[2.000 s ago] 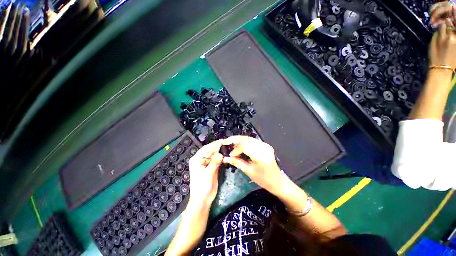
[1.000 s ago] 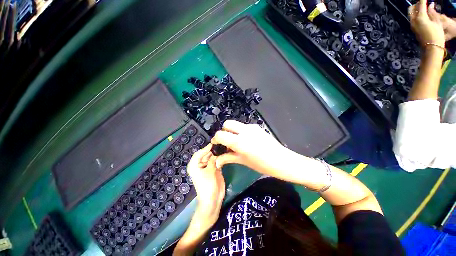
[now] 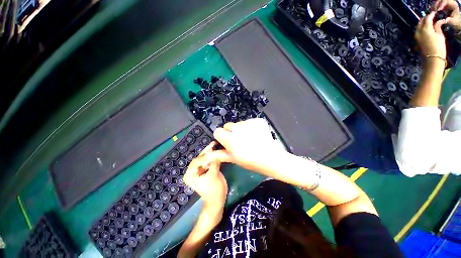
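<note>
My left hand (image 3: 206, 176) and my right hand (image 3: 247, 143) meet above the near right corner of the filled tray (image 3: 146, 196). A small dark round part (image 3: 217, 146) shows between their fingertips, mostly hidden by the fingers. The filled tray holds rows of black round parts. A loose heap of small black plastic fittings (image 3: 225, 103) lies on the green bench just beyond my right hand.
An empty flat dark tray (image 3: 121, 143) lies behind the filled tray. A long side tray (image 3: 283, 90) lies right of the heap. A black bin (image 3: 328, 68) of loose round parts holds a device with a yellow tag. A neighbour's hands (image 3: 433, 35) work at right. Another filled tray (image 3: 48, 242) is far left.
The round part was plainer between my fingers one second ago; now my fingers cover most of it. My hands came together lower left than two seconds ago. The neighbour's hands have shifted.
</note>
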